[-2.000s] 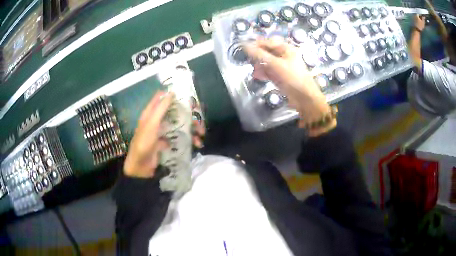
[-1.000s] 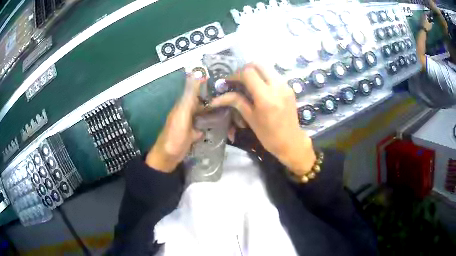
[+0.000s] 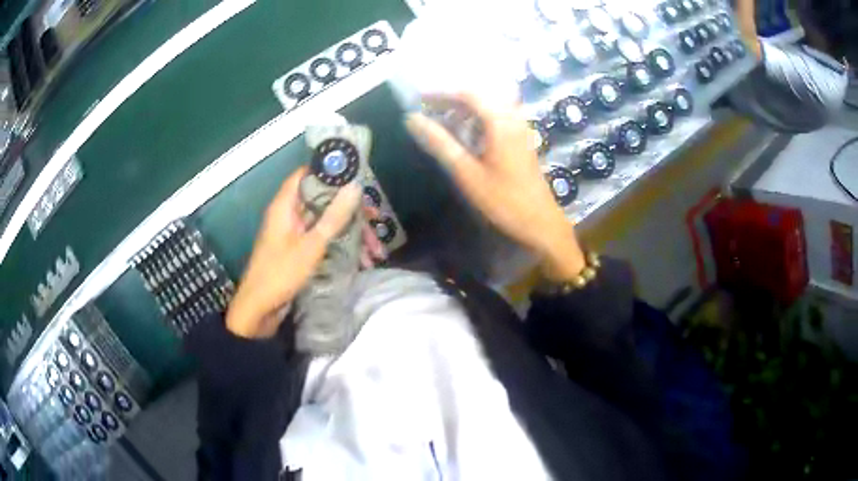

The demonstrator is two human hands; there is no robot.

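Observation:
My left hand holds a long grey multi-pocket housing upright in front of my body. A black ring part with a bluish centre sits at the housing's upper end, by my thumb. Part of another strip with black rings shows behind my left fingers. My right hand is raised to the right, apart from the housing, at the edge of the tray glare. A blurred dark round thing shows at its fingers; I cannot tell whether it is held. The clear tray holds rows of black rings.
A filled housing lies on the green belt beyond the white rail. A block of slim dark rods and a tray of rings are at left. A red bin and a person's striped sleeve are at right.
My right hand has moved off the housing to the right. The housing's upper end now shows a black ring uncovered. The view has shifted, and my left hand still grips the housing.

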